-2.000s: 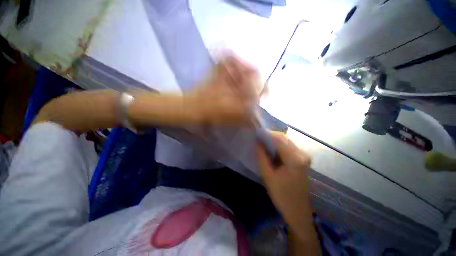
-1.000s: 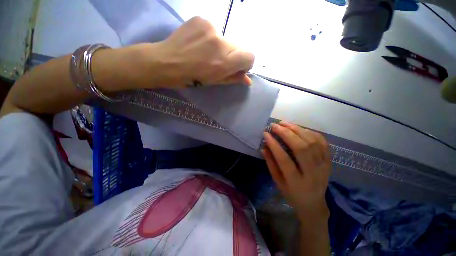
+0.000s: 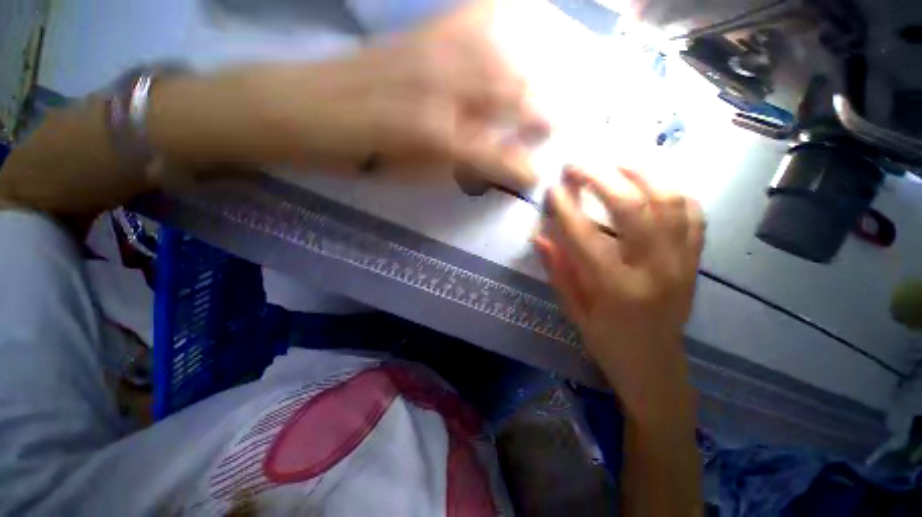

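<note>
My left hand is blurred, over the white machine table left of the lamp-lit area. My right hand is close to its right, fingers bent and fingertips low at the bed plate seam. Glare and blur wash out the space between the hands, so I cannot tell whether either holds fabric. Pale grey fabric shows at the top left, beyond my left forearm. The metal foot and needle area is up and right of my right hand.
A dark cylinder hangs right of my right hand. Behind it shows a red snips handle; a yellowish knob is at the right edge. A ruler strip runs along the front edge. A blue basket and blue cloth are below.
Both hands have moved away from the front edge towards the needle area. The pale piece that lay over the ruler between them no longer shows there. The needle area has come into view.
</note>
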